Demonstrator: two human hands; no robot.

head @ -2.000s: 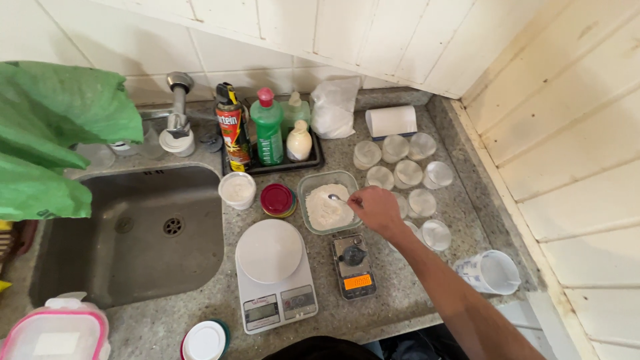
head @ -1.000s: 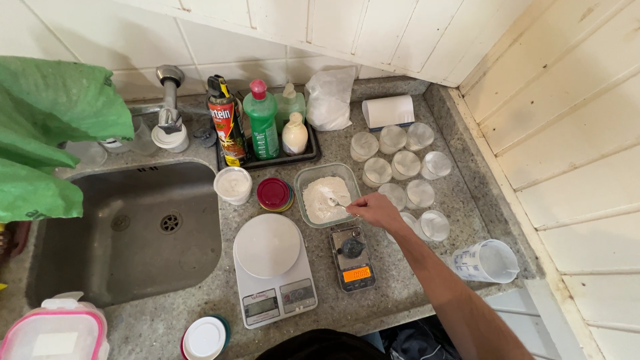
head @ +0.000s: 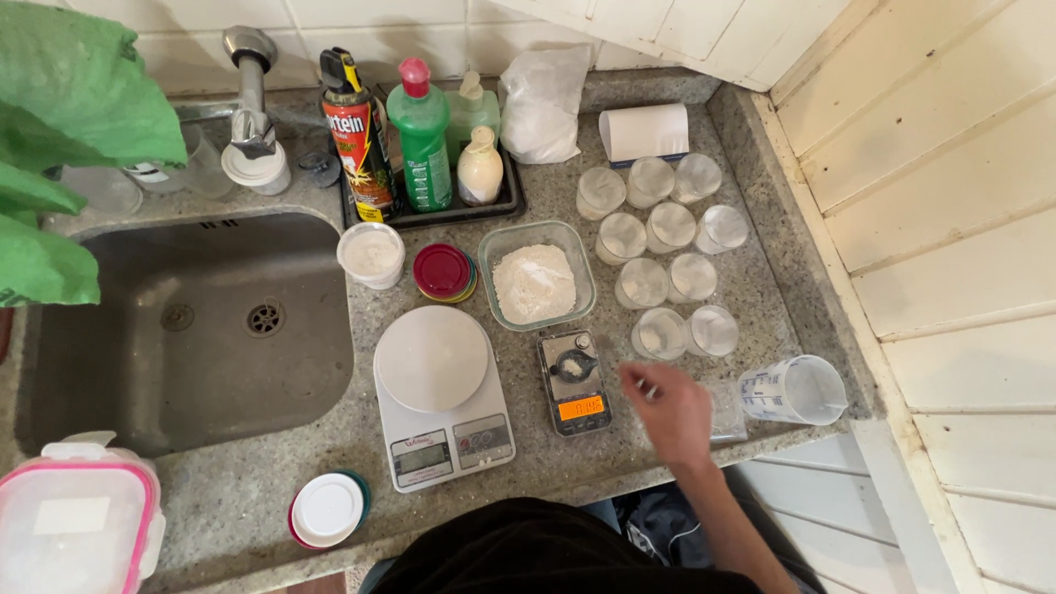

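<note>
My right hand (head: 670, 404) hovers over the counter, just right of a small digital pocket scale (head: 576, 384). Its fingers are curled around a small metal spoon, of which only a bit shows. On the scale sits a small dark weighing dish (head: 573, 365) with white powder in it, and the orange display is lit. Behind the scale stands a glass container (head: 538, 276) of whitish powder. Several clear cups (head: 658, 334) stand in rows to its right; the nearest left one has some powder inside. A white kitchen scale (head: 444, 396) lies left of the pocket scale. My left hand is out of view.
A steel sink (head: 190, 330) is at the left. A black tray (head: 459, 216) of bottles stands behind. Nearby are a white tub (head: 371, 256), stacked lids (head: 444, 272), a plastic measuring jug (head: 792, 390), a pink-rimmed container (head: 78, 520) and more lids (head: 328, 510) at the front edge.
My right hand has left the glass container of powder and moved toward the front, beside the pocket scale. White powder now shows in the weighing dish.
</note>
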